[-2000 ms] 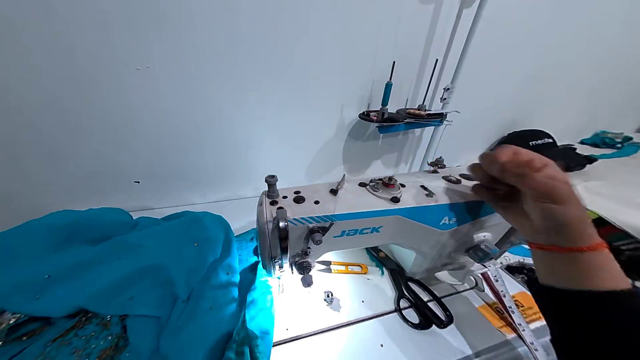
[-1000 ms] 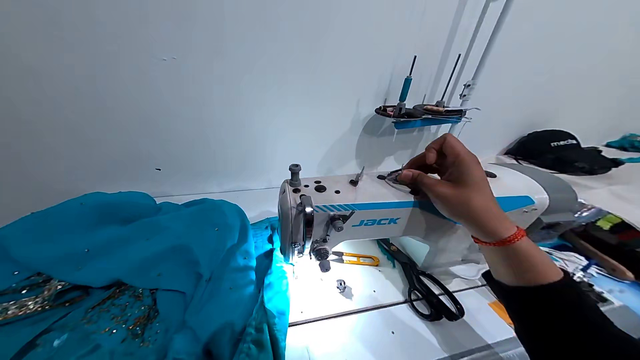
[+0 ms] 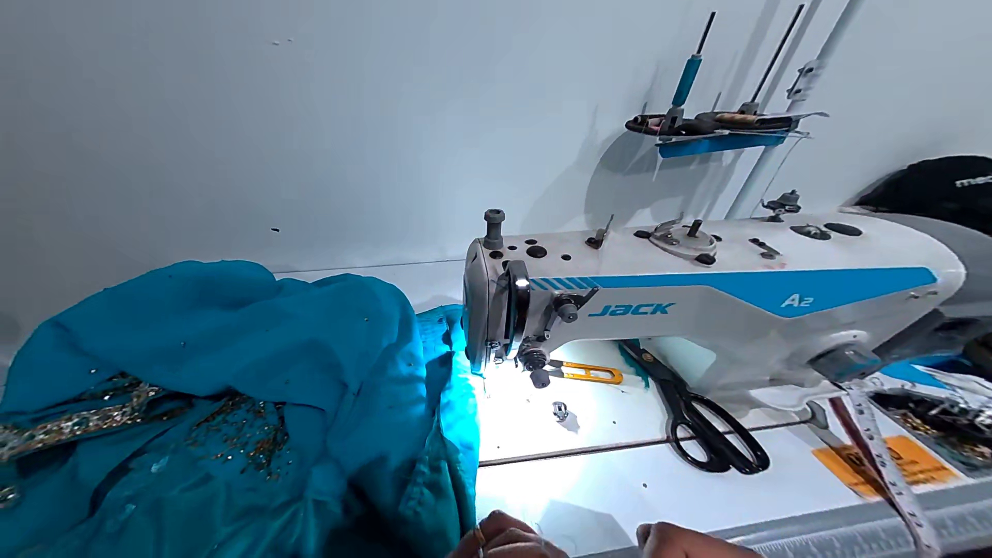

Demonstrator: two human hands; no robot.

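Observation:
My left hand (image 3: 508, 536), with a ring on one finger, shows only its knuckles at the bottom edge, beside the teal embellished fabric (image 3: 325, 349). My right hand (image 3: 690, 541) is partly in view further right, low at the same edge; its fingertips are cut off. What either hand holds is hidden. Above them stands a white and blue Jack sewing machine (image 3: 697, 310), its lamp lighting the bed. A small metal part, perhaps a bobbin case (image 3: 560, 411), lies on the bed. Behind it are yellow thread snips (image 3: 589, 373), and black-handled scissors (image 3: 717, 434) lie to the right.
A thread stand (image 3: 721, 143) with a teal spool (image 3: 687, 80) rises behind the machine. At the right are a black cap (image 3: 934, 190), a measuring tape (image 3: 883, 457), an orange card (image 3: 903, 465) and a ruler (image 3: 845, 539) along the table's front edge.
My right hand has left the top of the machine and come down to the bottom edge. My left hand has come into view there. The snips, scissors and small metal part stay on the table.

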